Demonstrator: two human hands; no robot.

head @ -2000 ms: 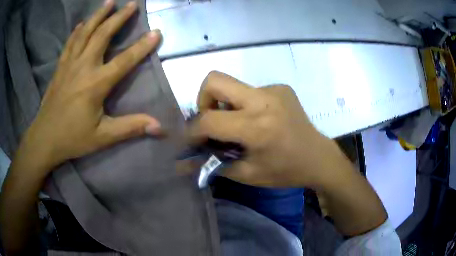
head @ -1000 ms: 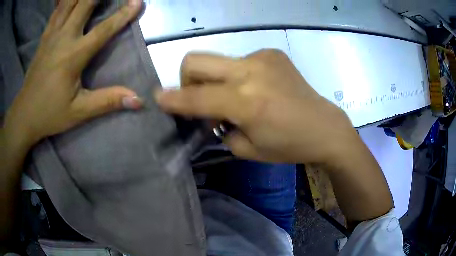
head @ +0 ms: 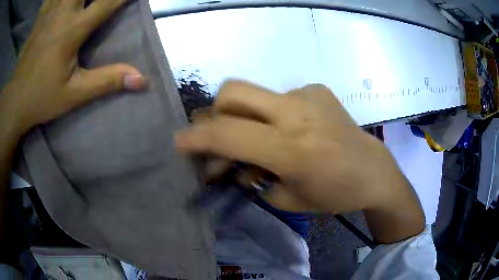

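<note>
A grey-brown garment piece [head: 120, 147] lies on the left, over the table edge and hanging towards the wearer. My left hand [head: 71, 71] lies flat on its upper part with fingers spread; the fingertips are cut off by the top edge. My right hand [head: 295, 147], blurred, is at the cloth's right edge, fingers bent. Dark thread snips with a bit of shiny metal [head: 260, 185] show under its palm; their blades are hidden or blurred. Whether the right fingertips also pinch the cloth cannot be told.
The white tabletop [head: 262, 44] has a printed ruler edge and a dark worn patch [head: 191, 90] beside the cloth. A yellow tray [head: 471, 82] of small items stands at far right. A white sleeve, the wearer's lap and the floor show below.
The table, the cloth and my left hand sit higher in the picture. My right hand has shifted lower along the cloth edge since a second ago, uncovering the dark worn patch.
</note>
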